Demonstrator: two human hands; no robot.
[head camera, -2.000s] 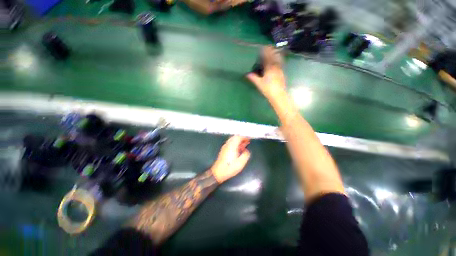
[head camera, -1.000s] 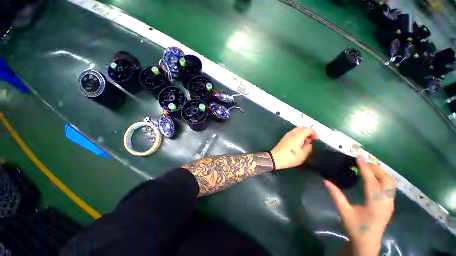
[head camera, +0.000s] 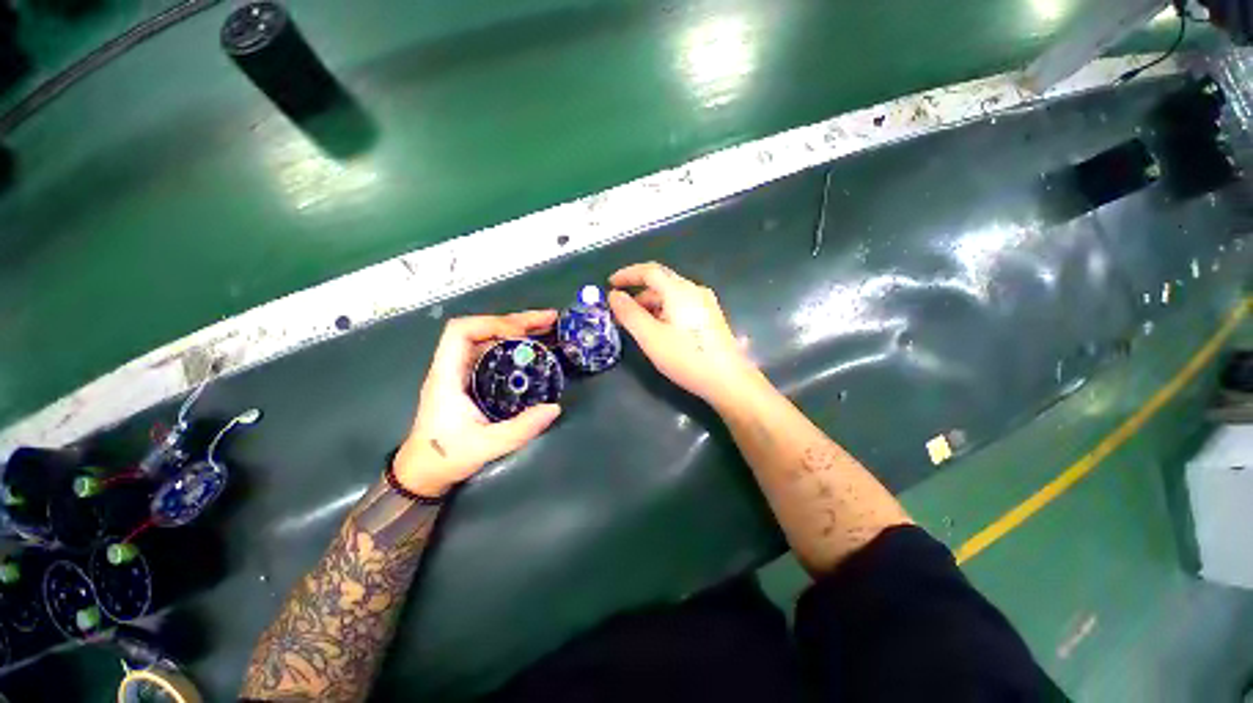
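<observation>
My left hand (head camera: 467, 405) grips a black cylindrical housing (head camera: 518, 381) with its open end facing up. A pale green part shows inside that end. A round blue-white circuit board (head camera: 590, 338) hangs beside the housing's right side, with a small white spot at its top. My right hand (head camera: 669, 326) is at the board's upper right edge, thumb and fingers close to the white spot. Whether the fingers pinch the board cannot be told.
Black housings with green parts and a loose board (head camera: 188, 492) cluster at lower left, above a tape roll (head camera: 157, 684). A black cylinder (head camera: 285, 62) lies on the belt beyond the white rail (head camera: 467, 258). Another dark cylinder (head camera: 1110, 175) lies at upper right; a tan scrap (head camera: 940, 449) lies right.
The view has turned. The housing is now upright in my left hand, with its board out beside it. My right hand has moved from the housing's end to the board's edge.
</observation>
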